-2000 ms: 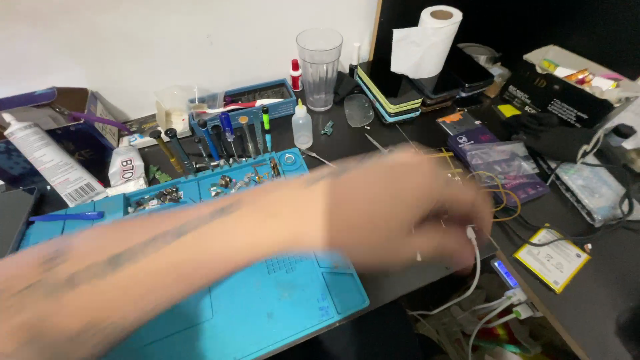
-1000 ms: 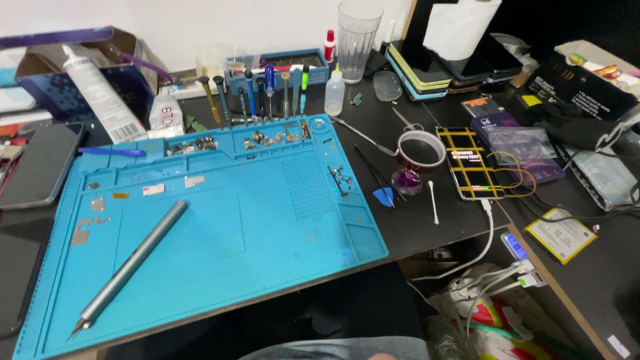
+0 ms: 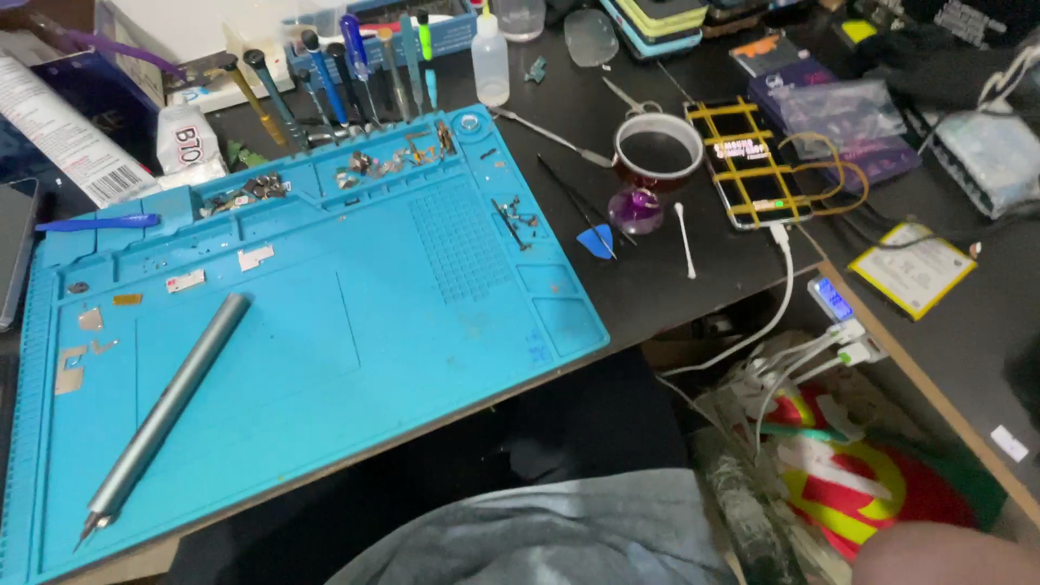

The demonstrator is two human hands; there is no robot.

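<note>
Neither of my hands shows clearly; bare skin at the bottom right corner may be part of an arm or a leg. A silver pen-shaped screwdriver (image 3: 171, 406) lies diagonally on the blue silicone repair mat (image 3: 390, 357), tip toward the lower left. Small metal parts (image 3: 256, 188) fill the mat's upper trays. At the right, a phone (image 3: 747, 166) with a lit screen is bound in yellow bands, a white cable (image 3: 786, 268) at its lower end. Near it are a roll of tape (image 3: 658, 150), a cotton swab (image 3: 686, 241), tweezers (image 3: 577, 195) and a blue pick (image 3: 597, 241).
Screwdrivers (image 3: 323, 77) stand behind the mat beside a dropper bottle (image 3: 490, 61). Stacked phones (image 3: 654, 24) are at the back. A battery (image 3: 914, 268) lies right of the phone. A USB meter (image 3: 833, 299) with cables hangs by the desk edge, above a bag (image 3: 861, 487).
The arm that reached across the mat to the phone two seconds ago has withdrawn. The phone's screen is lit, as it was a second ago. The view has shifted downward.
</note>
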